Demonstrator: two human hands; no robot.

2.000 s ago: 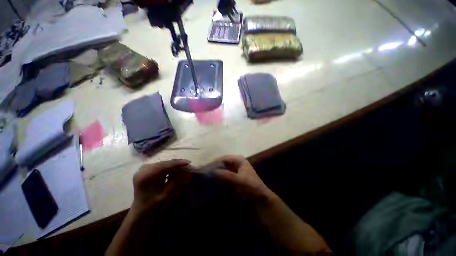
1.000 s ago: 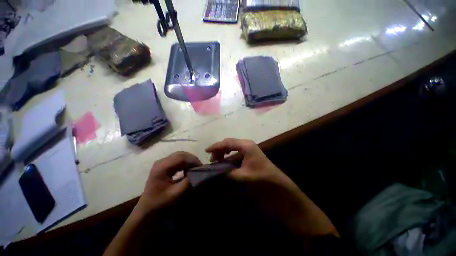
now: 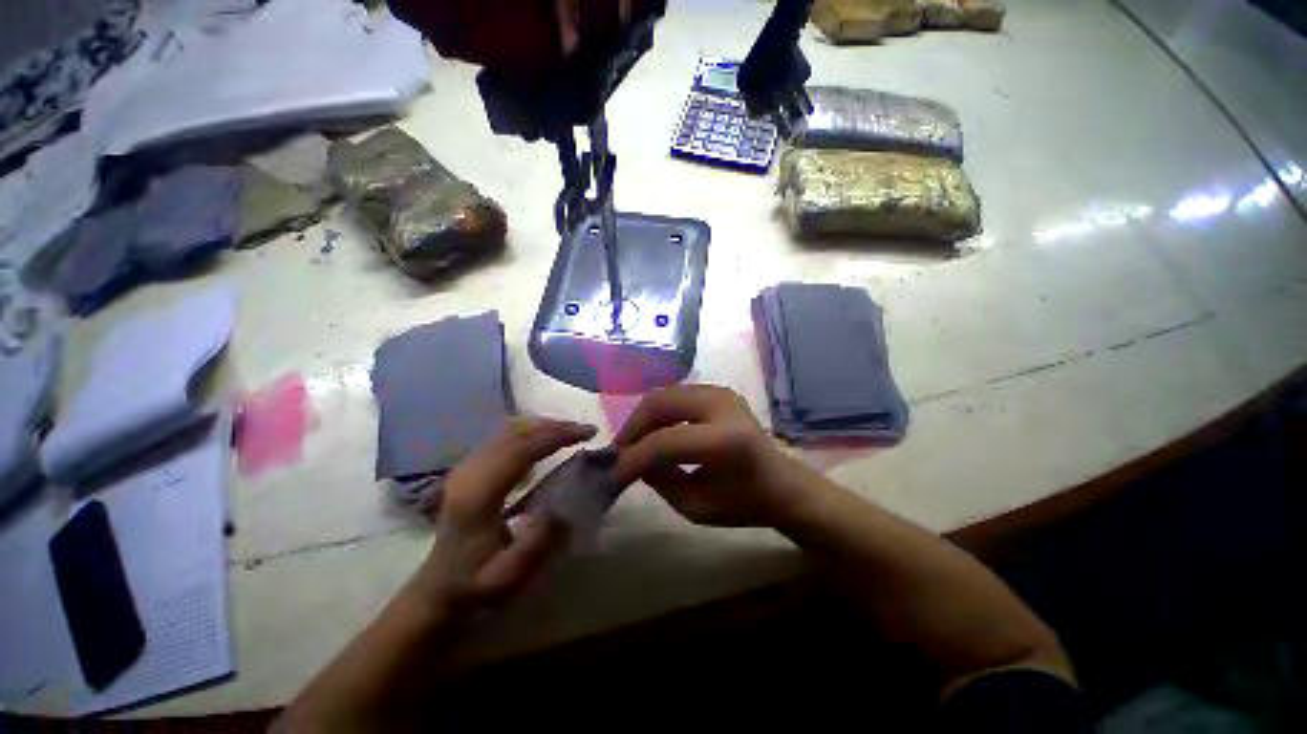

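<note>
A small bundle of grey cut pieces (image 3: 576, 496) is between my two hands, blurred, above the table's near edge. My left hand (image 3: 495, 502) holds its left side from below. My right hand (image 3: 702, 456) pinches its upper right corner. A left pile of grey pieces (image 3: 442, 396) lies just beyond my left hand, its lower corner partly hidden. A right pile of grey pieces (image 3: 831, 359) lies beyond my right hand. The cutting machine's metal base plate (image 3: 631, 280) is between the piles, with a thin upright and red motor head (image 3: 538, 50) above.
A pink patch (image 3: 273, 423), white sheets (image 3: 187, 574) and a smartphone (image 3: 98, 594) lie at left. A brown taped weight (image 3: 416, 201) is behind the left pile. A calculator (image 3: 727, 118) and a gold weight (image 3: 880, 197) are at the back. White fabric (image 3: 273, 86) lies far left.
Both hands have moved up from the near edge towards the base plate with the bundle. The right hand's fingers have shifted to the bundle's upper corner. The view has tilted up, showing the motor head again.
</note>
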